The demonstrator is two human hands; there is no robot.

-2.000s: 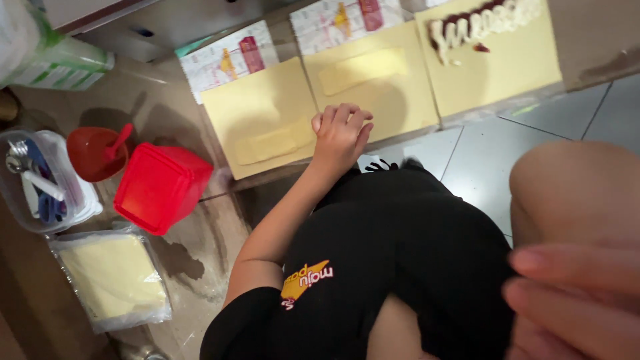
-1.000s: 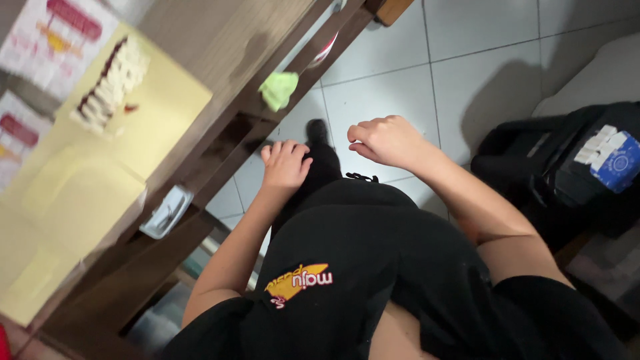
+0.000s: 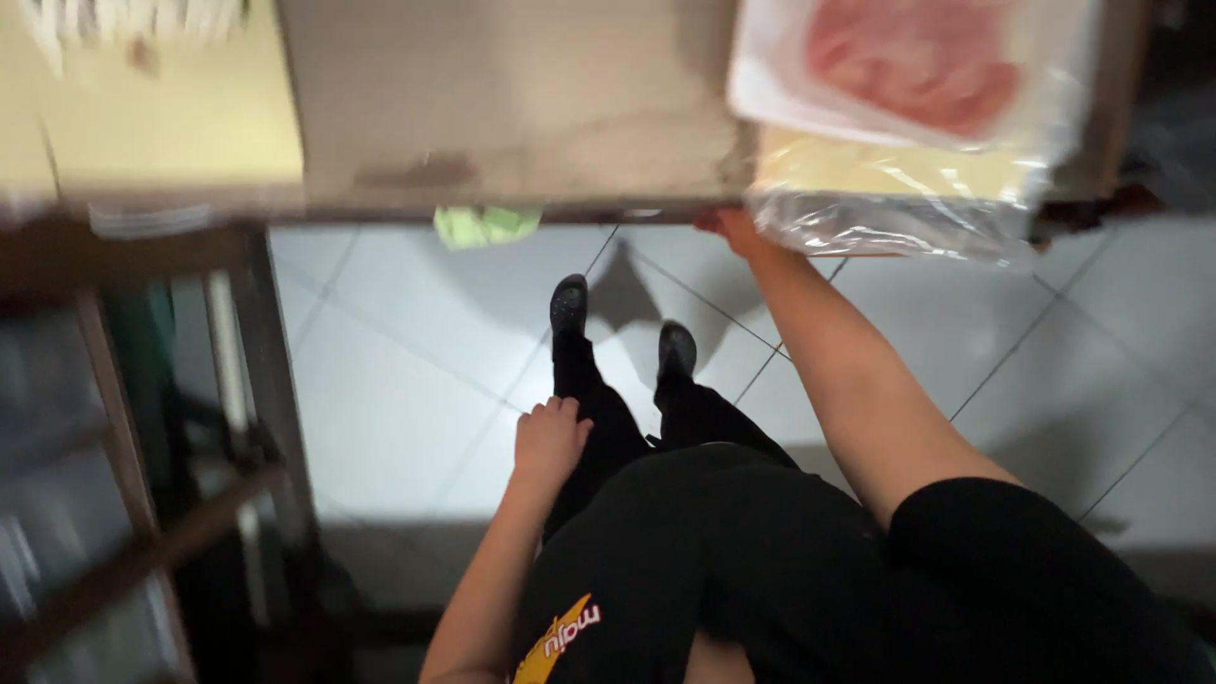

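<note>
My left hand (image 3: 552, 439) hangs low beside my black trouser leg, fingers loosely curled, and nothing shows in it. My right hand (image 3: 730, 231) reaches to the table's front edge; its fingers go out of sight under or behind the edge, so its grip is hidden. Just right of that hand, a clear plastic package (image 3: 902, 223) with pale yellow sheets (image 3: 869, 171) overhangs the edge. On top of it rests a white tray (image 3: 760, 90) of pinkish-red food (image 3: 926, 62), blurred.
The brown tabletop (image 3: 513, 104) spans the upper view. At its left lies a pale yellow sheet (image 3: 180, 123) with white and brown topping (image 3: 142, 19). A light green crumpled item (image 3: 484, 226) hangs at the front edge. Table legs and a crossbar (image 3: 190, 532) stand lower left, above a tiled floor.
The view has swung along the table to the right, bringing the package and tray into sight. My right hand has moved from in front of my body up to the table edge.
</note>
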